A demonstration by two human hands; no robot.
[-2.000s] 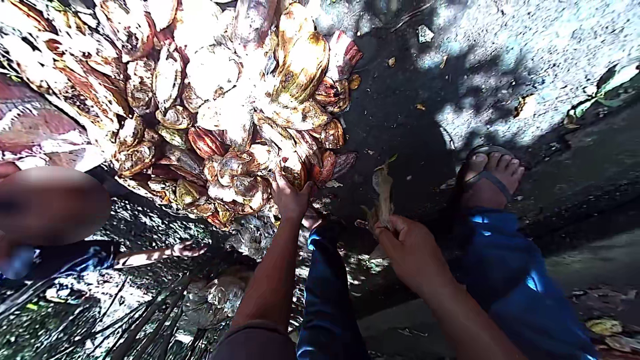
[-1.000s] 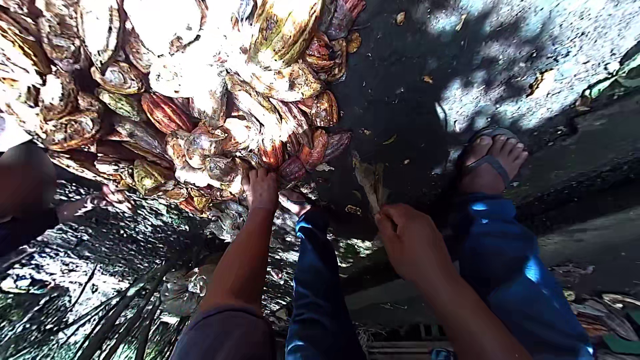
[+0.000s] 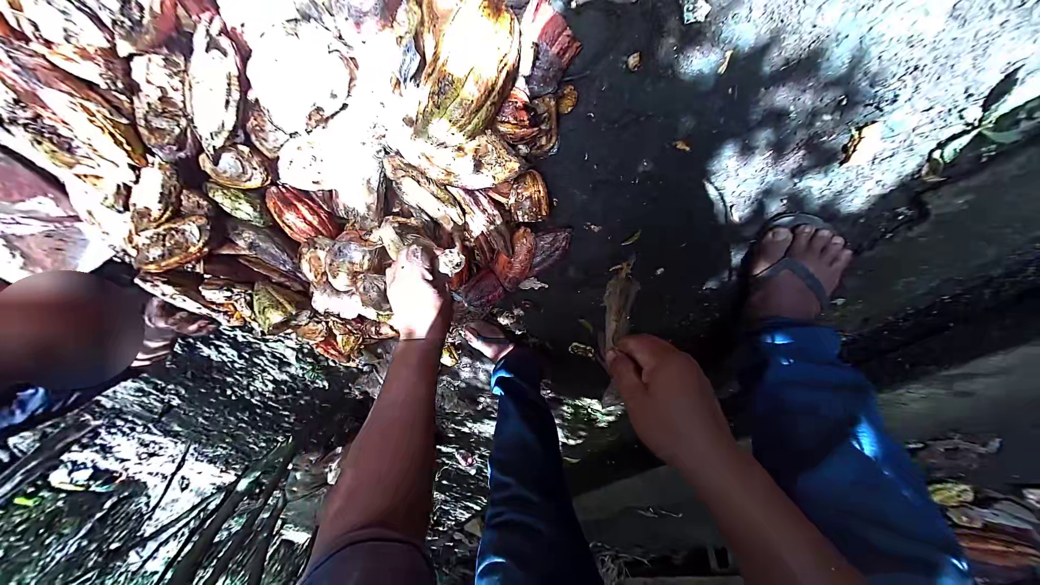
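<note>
A large heap of cacao pods or husks (image 3: 309,211), brown, yellow and reddish, fills the upper left, partly washed out by sunlight. My left hand (image 3: 418,292) reaches onto the heap's lower edge, its fingers over a pale brown piece of husk; glare hides whether they grip it. A red pod (image 3: 302,213) lies a little up and left of that hand. Over the dark ground right of the heap, my right hand (image 3: 662,390) pinches a thin, brownish, flat piece (image 3: 619,305), perhaps dry plant matter, which points upward in the view.
Another person (image 3: 73,333) is at the left edge, with a hand or foot (image 3: 175,325) beside the heap. My sandaled foot (image 3: 796,268) stands on concrete at the right. Long thin stems (image 3: 236,512) lie at the lower left, and leaf litter (image 3: 967,504) at the lower right.
The view has moved closer to the heap's lower edge. My left hand stays at the heap, and my right hand still holds the thin brownish piece.
</note>
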